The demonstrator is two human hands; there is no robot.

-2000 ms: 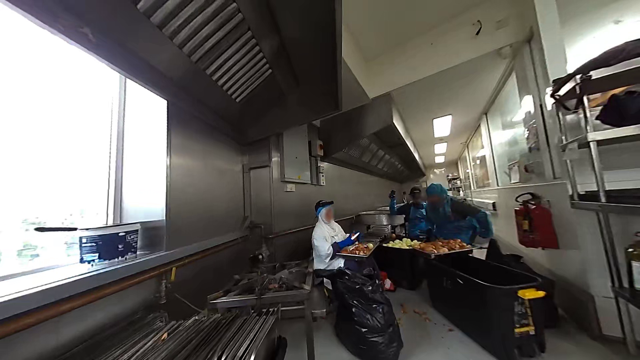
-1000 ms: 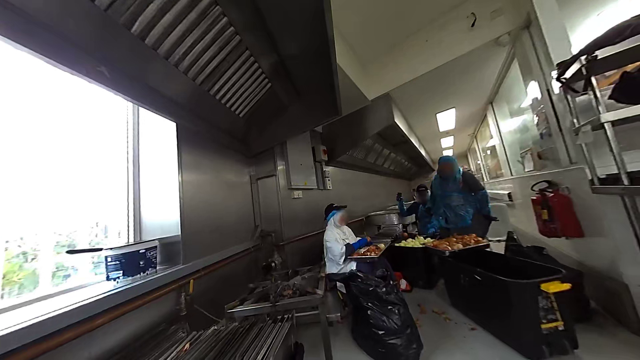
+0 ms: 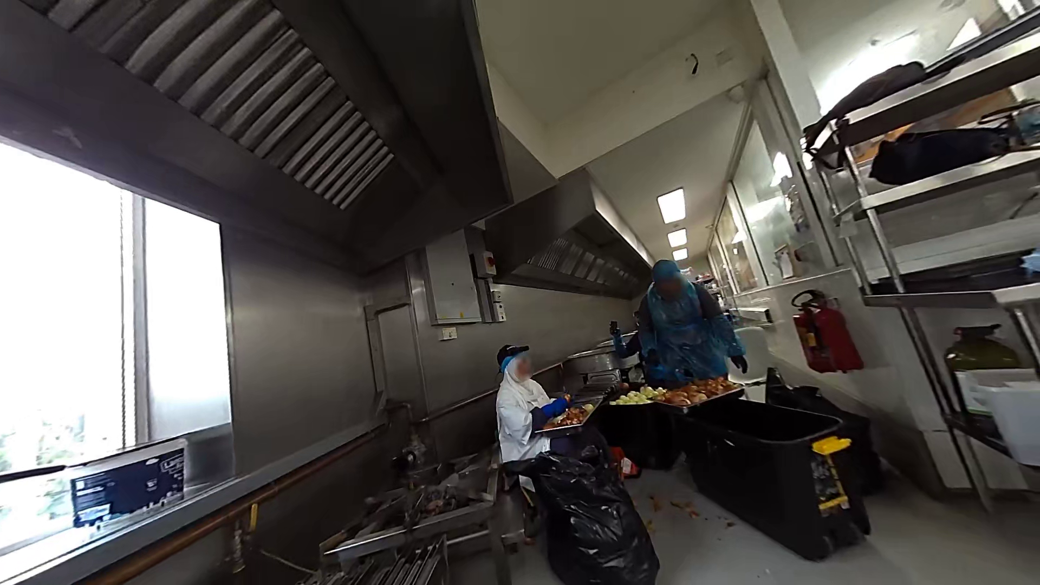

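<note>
Neither my left hand nor my right hand shows in the head view. Ahead, a person in white (image 3: 520,406) sits with blue gloves over a metal tray of unpeeled onions (image 3: 569,417). Beyond, a person in a blue plastic apron and hair cover (image 3: 681,325) stands behind a tray heaped with brown onions (image 3: 700,392). Pale peeled onions (image 3: 638,396) lie to the left of that tray. The tray of brown onions rests at the far end of a black wheeled bin (image 3: 764,463). Another person's dark-gloved hand is partly visible beside the standing person.
A full black bin bag (image 3: 597,520) stands on the floor near scattered onion skins. Left of it is a metal cooking range (image 3: 422,520) with racks below. A boxed item (image 3: 130,487) lies on the window ledge. Metal shelving (image 3: 934,301) and a red fire extinguisher (image 3: 827,333) are at right.
The person in the blue apron has gone from bent over the onions to standing upright. The camera view has shifted slightly.
</note>
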